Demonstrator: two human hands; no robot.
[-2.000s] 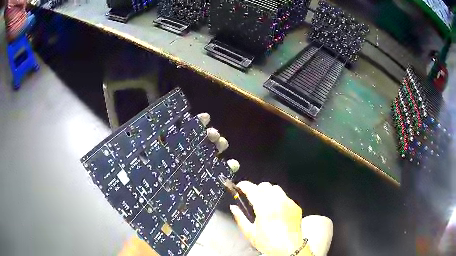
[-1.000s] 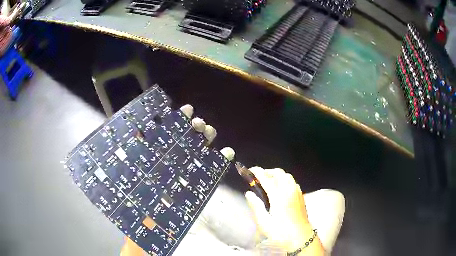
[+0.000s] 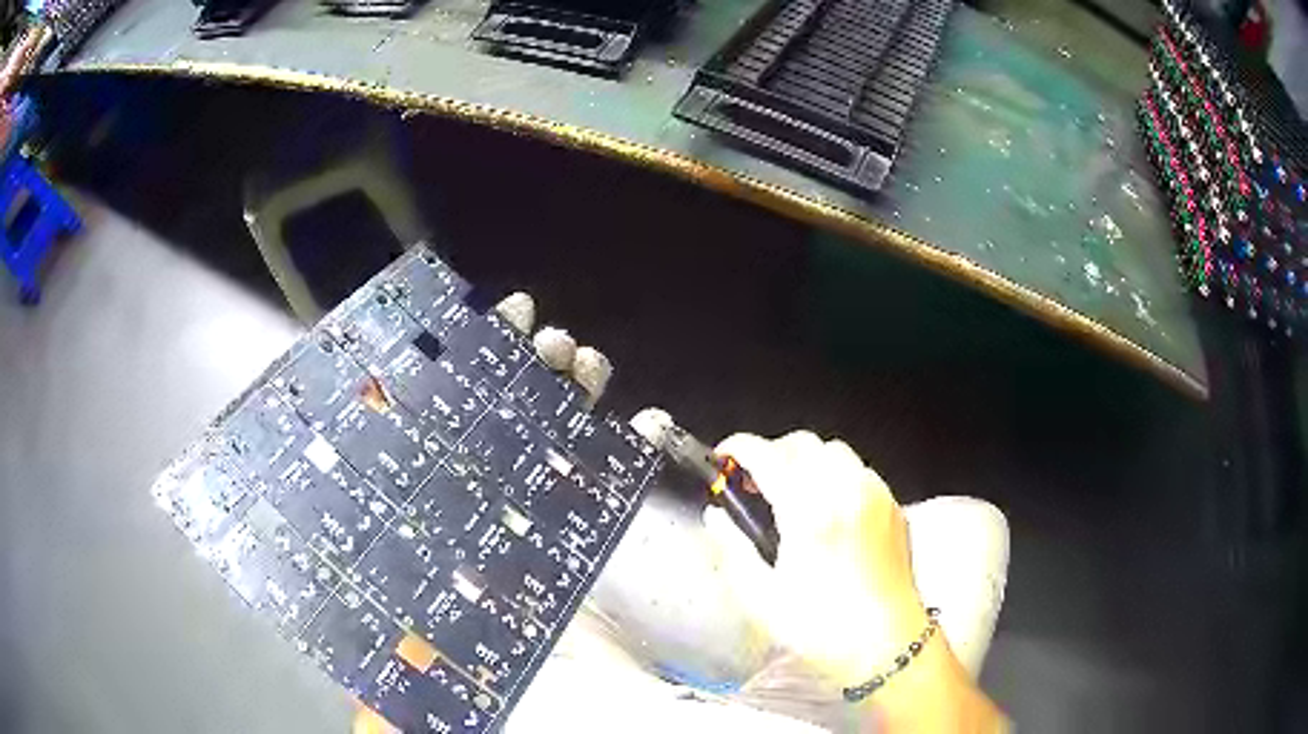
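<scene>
The black circuit board panel (image 3: 416,502) is held tilted over the lap, its face with white printed marks towards me. My left hand (image 3: 552,347) is in a white glove and grips the panel from behind; only its fingertips show past the right edge, with a bit of skin at the bottom edge. My bare right hand (image 3: 818,523) holds the side cutters (image 3: 742,502), dark handles with orange-yellow touches. Their silver jaws are beside the panel's right corner, close to a gloved fingertip. Whether the jaws touch the panel I cannot tell.
The green bench (image 3: 1026,172) with a yellowish edge runs across the top. An empty slotted rack (image 3: 818,86) lies on it. Upright boards with coloured parts (image 3: 1219,172) stand at the right. A pale stool (image 3: 337,215) is under the bench and a blue stool (image 3: 32,222) at far left.
The view has tipped down, so the bench and racks sit higher. The panel has shifted left and slightly turned. The cutters have moved off the panel's face to beside its right corner.
</scene>
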